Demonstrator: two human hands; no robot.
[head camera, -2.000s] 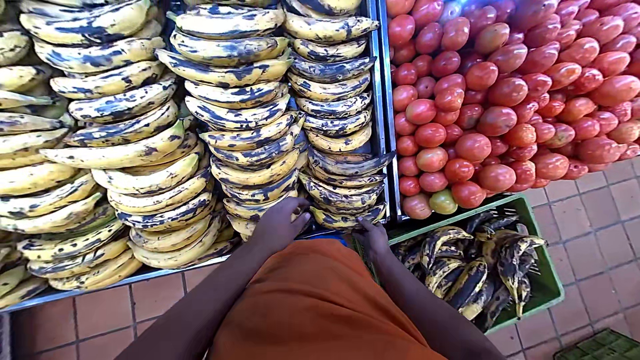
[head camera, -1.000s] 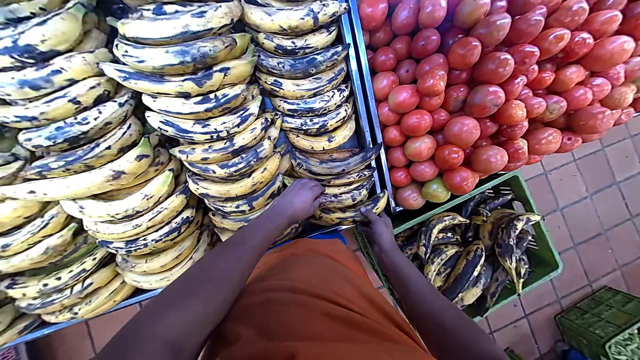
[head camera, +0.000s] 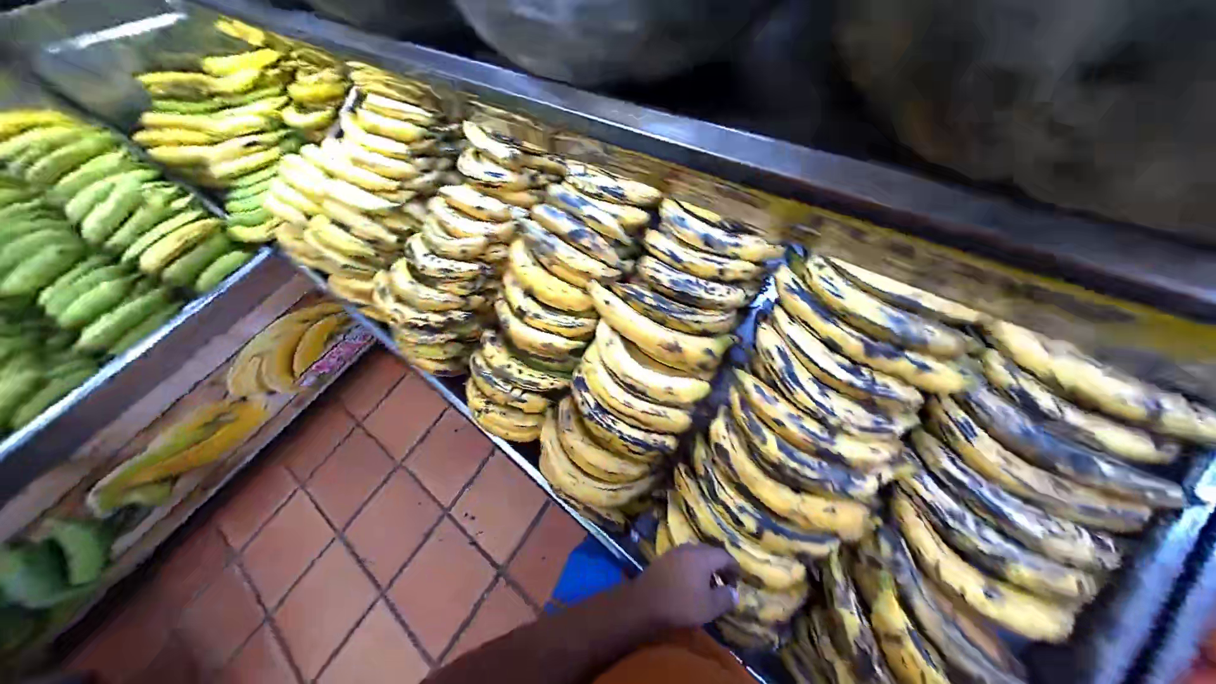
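Observation:
Black-spotted yellow plantains (head camera: 655, 361) lie stacked in curved rows in a metal-edged display bin. My left hand (head camera: 692, 584) is at the bin's front edge, against the lower end of one row, its fingers bent beside the fruit; blur hides whether it grips one. Darker plantains (head camera: 902, 617) lie less neatly just right of that hand. My right hand is out of the frame. Orange cloth (head camera: 674, 662) shows at the bottom edge below my left wrist.
Green bananas (head camera: 85, 228) fill a bin at the far left, with yellow bunches (head camera: 218, 123) behind. A metal ledge (head camera: 665, 119) runs along the back of the plantains. Red floor tiles (head camera: 380, 513) lie before the bin's front rim (head camera: 513, 454). Something blue (head camera: 587, 573) is near my left wrist.
The view has swung far to the left; tomatoes and the green crate have left it. My right hand, earlier by the bin's corner, has gone out of view. Green bananas now show.

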